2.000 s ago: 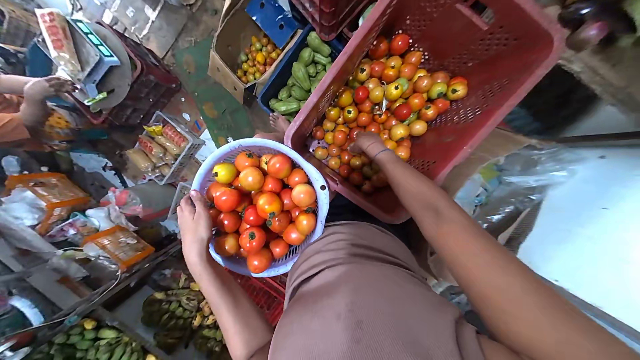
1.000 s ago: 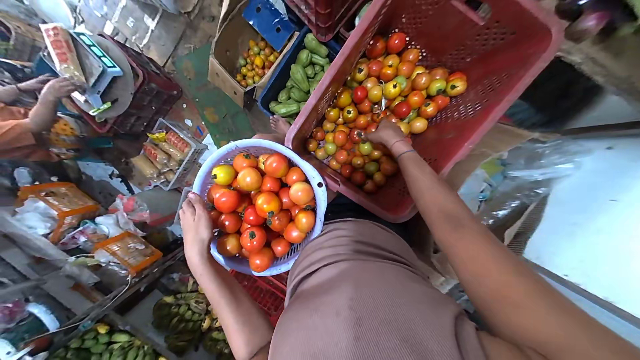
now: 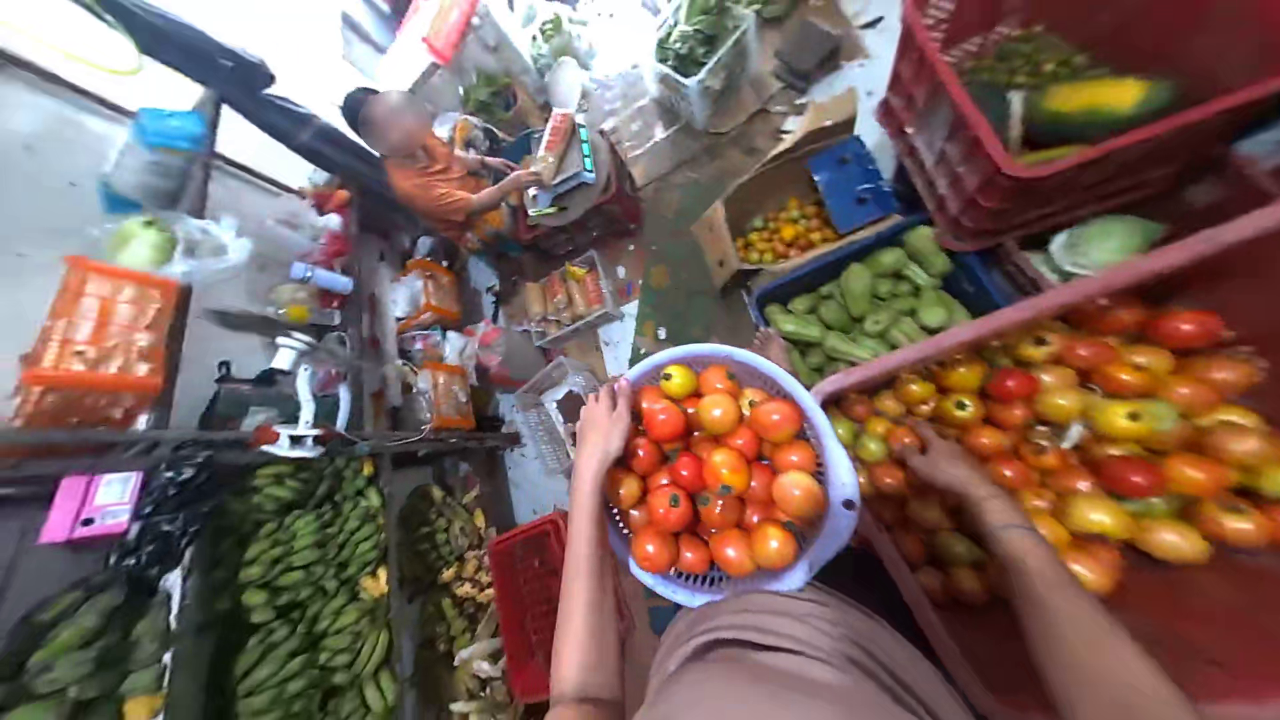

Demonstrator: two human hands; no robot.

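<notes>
My left hand (image 3: 603, 428) grips the rim of a pale lavender plastic colander (image 3: 837, 500), its fingers over the edge. Red and orange tomatoes (image 3: 725, 470) fill the colander, which rests against my lap. On the right, my right hand (image 3: 940, 462) reaches down among the tomatoes (image 3: 1130, 475) in a large red plastic crate (image 3: 970, 335). Those tomatoes range from green and yellow to red. The fingertips of my right hand are partly hidden between the fruit, so whether it holds one cannot be told.
Beyond the colander stand a blue crate of chayotes (image 3: 865, 300) and a cardboard box (image 3: 715, 240) of small tomatoes. A person (image 3: 430, 175) in orange sits by a scale (image 3: 575, 165). Green bananas (image 3: 315, 580) lie at lower left, near a red crate (image 3: 528, 610).
The view has swung left. My right hand has moved within the crate of tomatoes, while my left hand stays on the colander's rim.
</notes>
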